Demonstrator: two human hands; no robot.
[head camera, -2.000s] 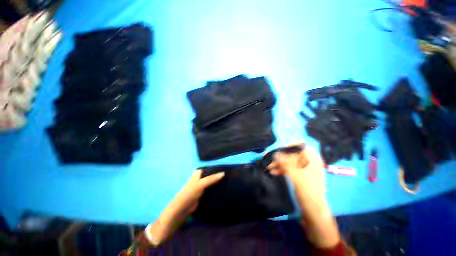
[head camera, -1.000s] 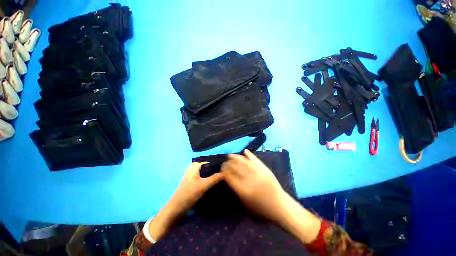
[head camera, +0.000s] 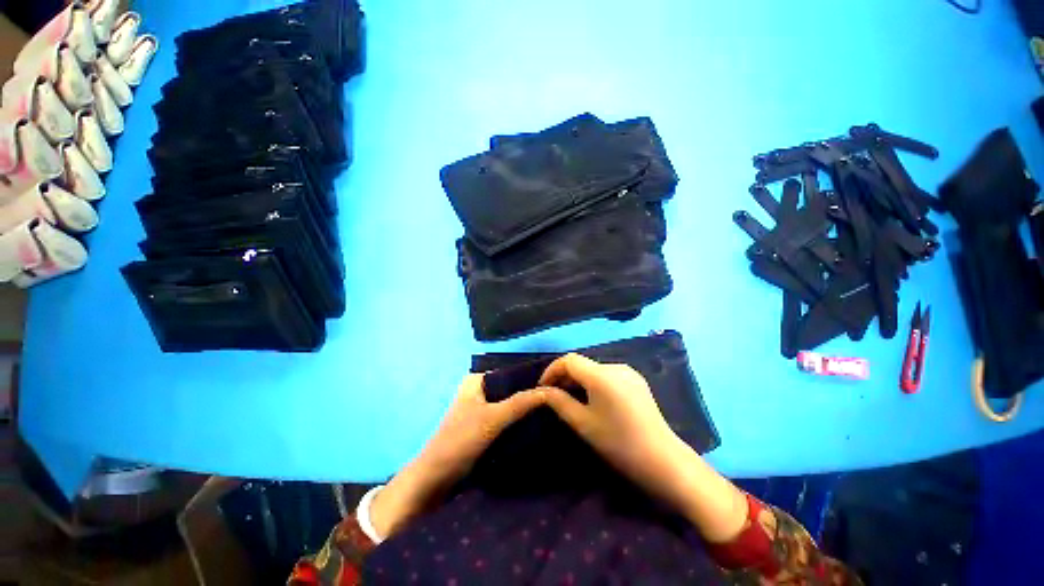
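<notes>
A flat black zip pouch (head camera: 675, 389) lies at the table's front edge, its left part under my hands. My left hand (head camera: 499, 414) and my right hand (head camera: 601, 401) meet over it with fingertips together, pinching black material at its upper left part. The fingers hide what exactly is pinched. A loose pile of black pouches (head camera: 567, 246) lies just beyond. A tangled heap of black wrist straps (head camera: 841, 229) lies right of centre.
Overlapping finished-looking pouches (head camera: 229, 303) stand in a row at left. Pale shoe-like pieces (head camera: 57, 206) are at far left. Red-handled snips (head camera: 914, 357) and a pink-and-white packet (head camera: 833, 366) lie below the straps. Black items and a cream ring (head camera: 996, 395) are at far right.
The right hand came from the pouch's right side to the left hand. The black strap seen sticking up above the fingers is no longer visible there. The view has shifted.
</notes>
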